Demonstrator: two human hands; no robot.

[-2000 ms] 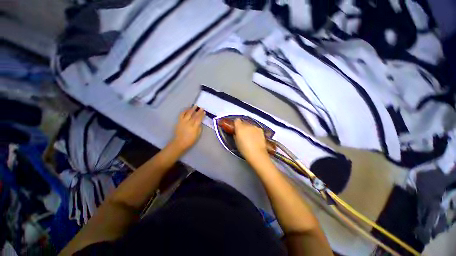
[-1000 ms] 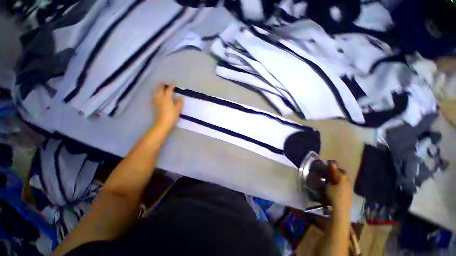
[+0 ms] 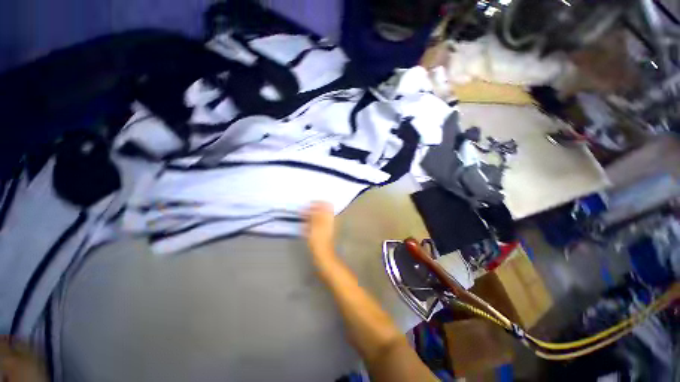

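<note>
The steam iron, with a silver rim and reddish-brown handle, sits at the table's right edge, with no hand on it. My right hand is blurred and reaches the near right edge of the loose pile of white panels with black stripes. Whether its fingers grip a panel cannot be told. A blurred, skin-coloured patch, which looks like my left hand, is cut off at the lower left edge. What it holds cannot be seen. The panel with the rounded black end, pressed earlier, is not visible on the beige table.
Yellow hoses trail right from the iron. A black square pad lies behind the iron, beside crumpled grey pieces. An open cardboard box stands below the table at right. More striped white fabric lies at left.
The view has swung to the right. My right hand has let go of the iron and moved to the pile. My left hand has moved to the picture's left edge. The pressed panel has left view.
</note>
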